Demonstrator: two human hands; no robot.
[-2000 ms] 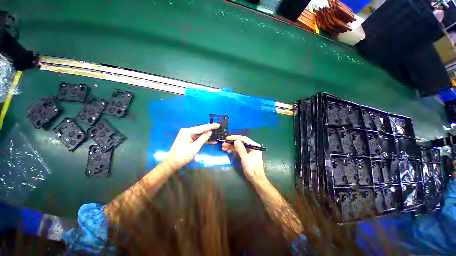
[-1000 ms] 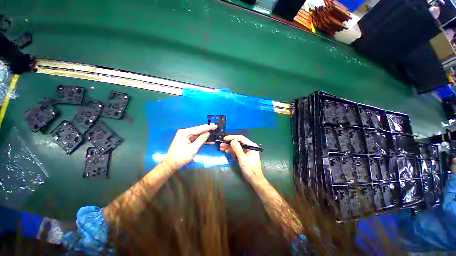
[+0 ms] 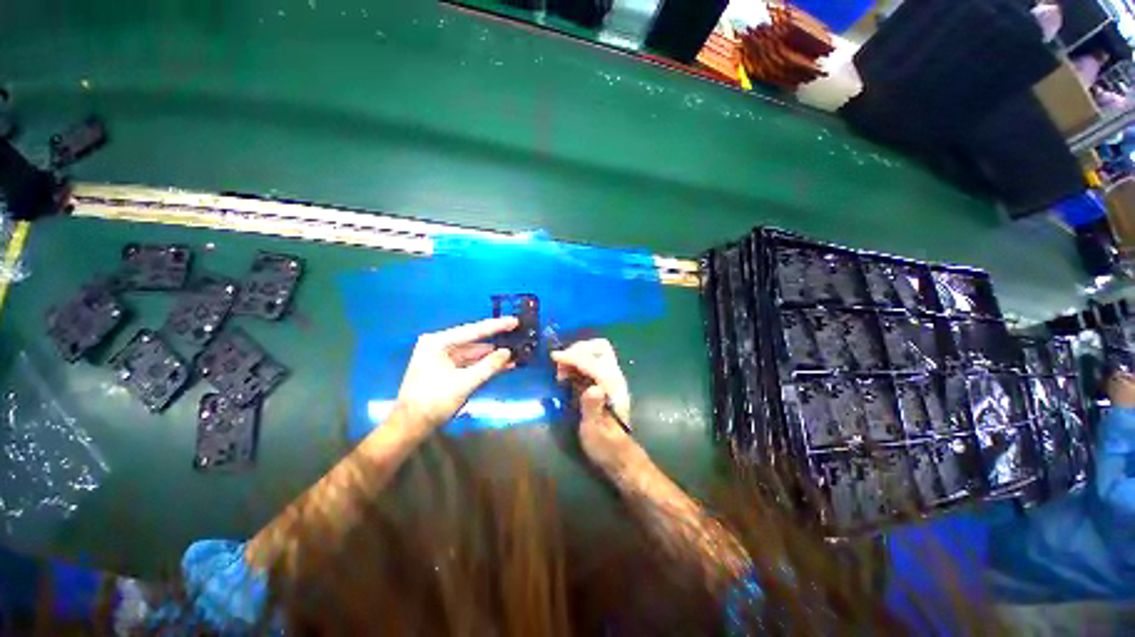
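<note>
My left hand [image 3: 446, 373] holds a small black plastic housing [image 3: 525, 334] by its left and lower edge, over the blue film [image 3: 411, 299]. The housing is roughly upright in view, with an opening near its top. My right hand [image 3: 595, 383] is just right of the housing, apart from it, its fingers closed around the thin dark pen-like tool [image 3: 616, 417]. The tool's rear end points down and right past the fingers. Its tip is too small and blurred to tell.
Several black housings [image 3: 243, 365] lie on the green bench at left, beside clear film [image 3: 44, 448]. Stacked black blister trays [image 3: 859, 373] stand at right. A pale rail [image 3: 274, 219] borders the green belt [image 3: 498, 137], which carries one black part [image 3: 79, 141]. Another person's sleeve [image 3: 1111, 467] shows at far right.
My right hand has drawn back from the housing, and the tool has turned from nearly level to pointing down and right. A part on the belt shows more fully at far left as the view has shifted.
</note>
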